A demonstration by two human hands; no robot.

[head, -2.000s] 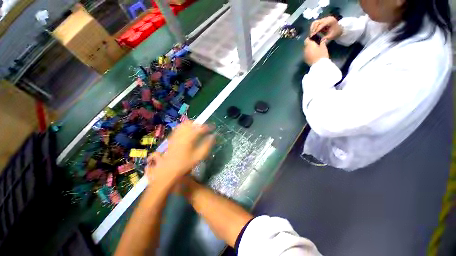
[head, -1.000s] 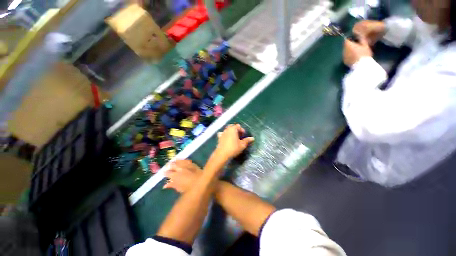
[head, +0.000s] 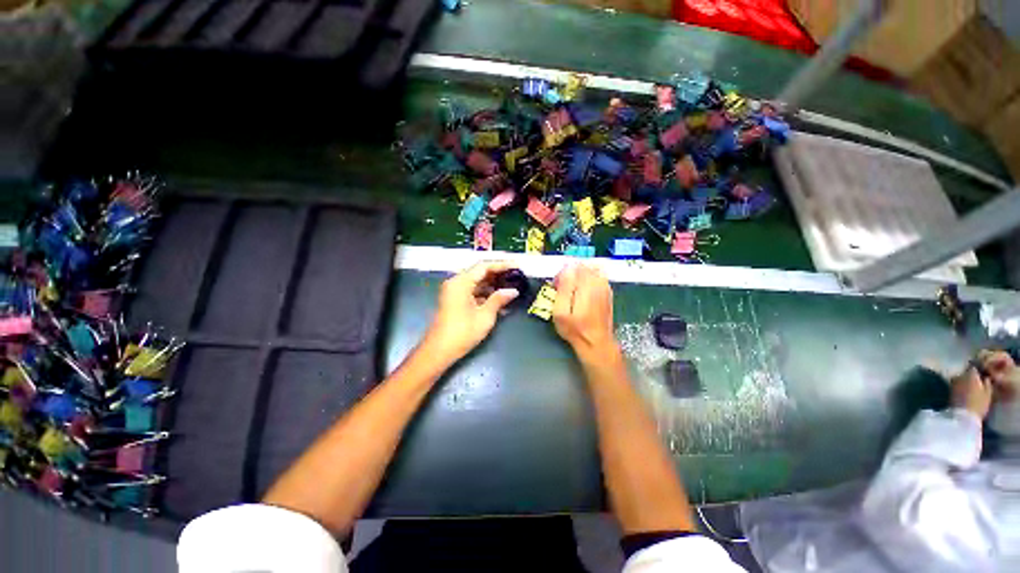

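Note:
My left hand (head: pixel 470 308) is bare and holds a small black housing (head: pixel 511 284) between thumb and fingers, above the green bench near the pale rail. My right hand (head: pixel 584 304) is bare and holds a yellow binder clip (head: pixel 544 301) by its handle side, just right of the housing. A small gap shows between clip and housing. Two more black housings lie singly on the scratched bench to the right, one (head: pixel 670 330) nearer the rail and one (head: pixel 682 378) nearer me.
A loose heap of coloured binder clips (head: pixel 604 162) lies beyond the pale rail (head: pixel 716 275). A black compartment tray (head: pixel 268 280) with clipped units (head: pixel 84 358) is at left. Stacked black trays (head: pixel 268 28), a pale tray (head: pixel 867 202) and metal post are farther off. A coworker's white sleeve (head: pixel 934 448) is at right.
The view has swung left and the black tray is now in full view. My arms are no longer crossed. A housing and a yellow clip now show in my hands.

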